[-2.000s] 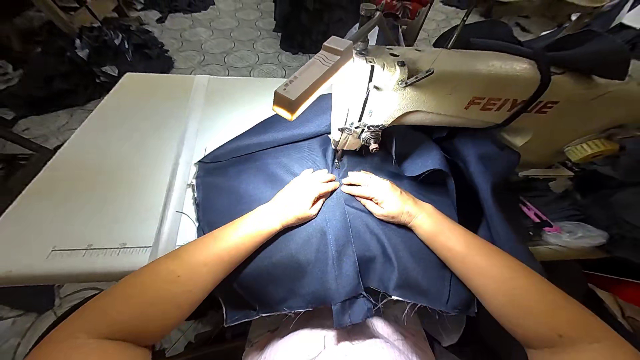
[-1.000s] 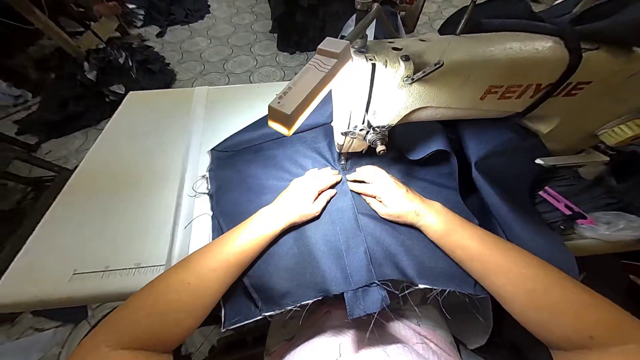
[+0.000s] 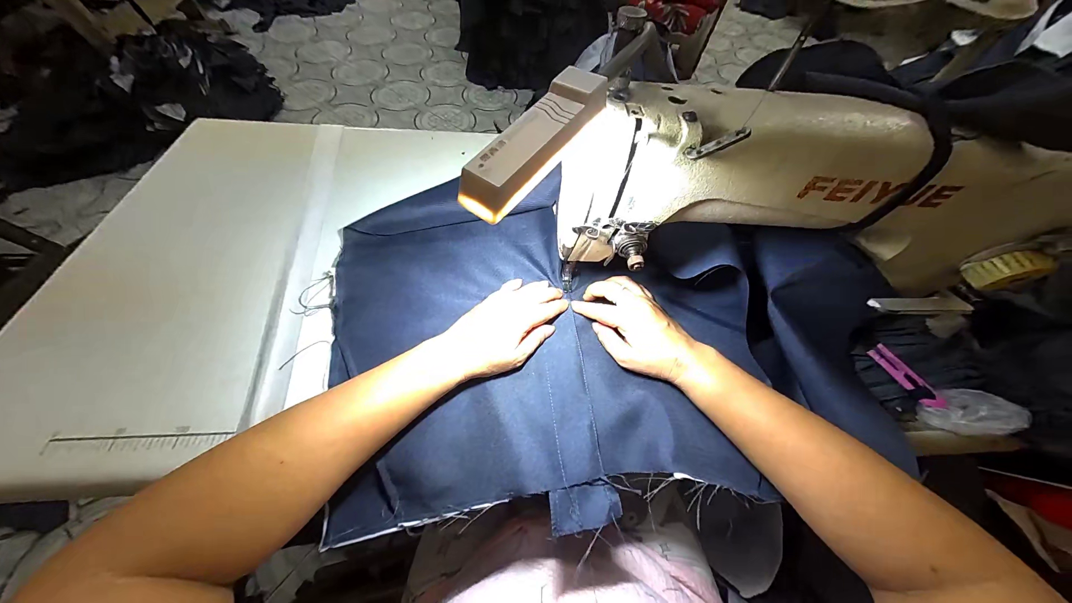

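Observation:
Navy blue fabric [image 3: 469, 427] with a stitched central placket lies under the presser foot [image 3: 569, 275] of a Feiyue sewing machine [image 3: 754, 159]. My left hand [image 3: 507, 329] rests on the cloth just left of the seam, its fingertips close to the foot. On the other side, my right hand [image 3: 632, 327] presses the cloth with bent fingers, the tips near the seam. Both hands lie palm down and nearly meet in front of the needle area. Frayed threads hang from the fabric's near edge, where a short strip end sticks out. The needle tip is hard to make out.
A lit lamp [image 3: 536, 138] hangs over the fabric beside the machine head. The white table [image 3: 167, 276] has a printed ruler scale at its near left. On the right are a pink tool [image 3: 904, 374], a clear plastic bag [image 3: 976, 412] and a yellow round item [image 3: 1009, 270]. Dark cloth heaps lie beyond.
Both hands stay beside the seam close to the presser foot. The view has shifted slightly; no hand has plainly let go or taken hold of anything.

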